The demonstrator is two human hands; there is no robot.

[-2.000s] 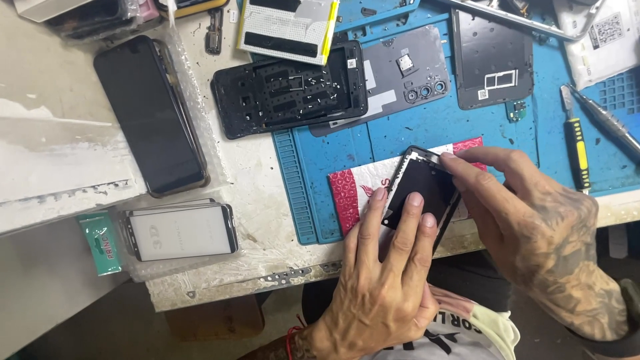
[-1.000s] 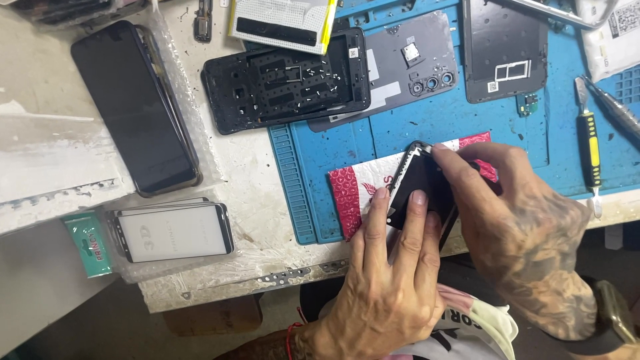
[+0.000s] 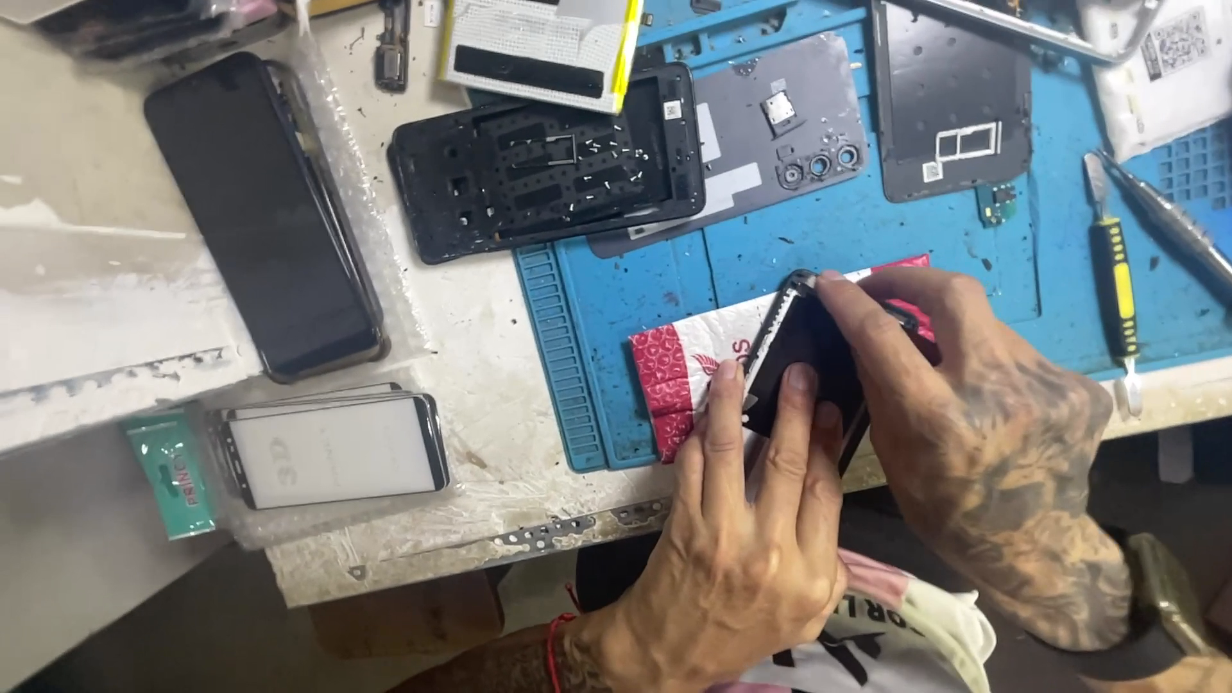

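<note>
A black phone frame (image 3: 770, 332) lies tilted on a red and white packet (image 3: 657, 361) at the front edge of the blue repair mat (image 3: 626, 289). Spread over the frame's lower part, my left hand (image 3: 746, 520) holds it down with several fingers. My right hand (image 3: 962, 414) grips the frame's upper end between thumb and fingers; the fingertips touch its top corner. Whether a small part sits between those fingertips cannot be told. My right hand hides the frame's right side. White residue or adhesive runs along the frame's left edge.
Behind lie a black phone housing with small screws (image 3: 549, 164), a grey back cover (image 3: 818, 96), a battery (image 3: 539, 48) and another dark cover (image 3: 953, 87). A yellow and black pry tool (image 3: 1116, 289) and tweezers (image 3: 1174, 221) are right. A dark phone (image 3: 269, 212) and screen glasses (image 3: 332, 450) lie left.
My left hand stays on the phone frame. My right hand's fingers have shifted a little around the frame's upper corner. The view has moved slightly.
</note>
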